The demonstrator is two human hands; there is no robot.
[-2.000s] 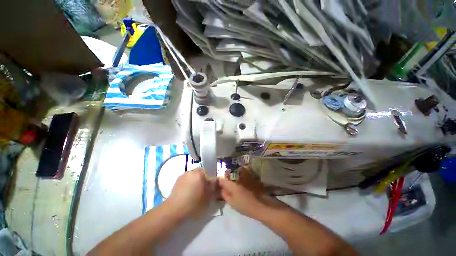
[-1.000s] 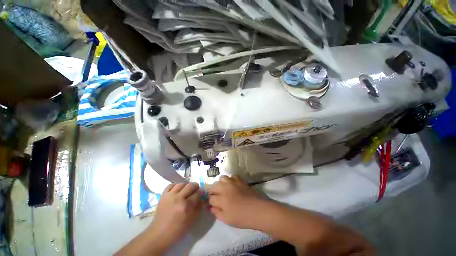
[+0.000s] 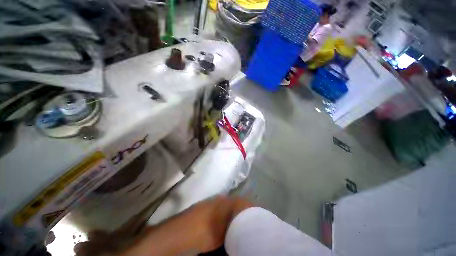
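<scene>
The white sewing machine (image 3: 120, 80) fills the left of the view, blurred, with its yellow warning label (image 3: 65, 185) at lower left. Pale cut pieces (image 3: 162, 172) with a curved opening lie under the machine arm. My right forearm reaches in from the bottom toward the lit needle area. My right hand (image 3: 97, 246) is dark, blurred and cut off by the bottom edge; its fingers and anything in them cannot be made out. My left hand is out of the picture. The striped cloth does not show.
A red strap (image 3: 233, 137) and a small parts tray (image 3: 243, 122) are at the table's right end. Grey-white cut pieces (image 3: 50, 45) are heaped behind the machine. Blue crates (image 3: 275, 57), a seated person (image 3: 320, 35) and a white surface (image 3: 367, 85) stand beyond the tiled floor.
The view has swung far to the right. The needle area, striped cloth and my left hand have left the picture; my right forearm now shows at the bottom with a white sleeve-like shape.
</scene>
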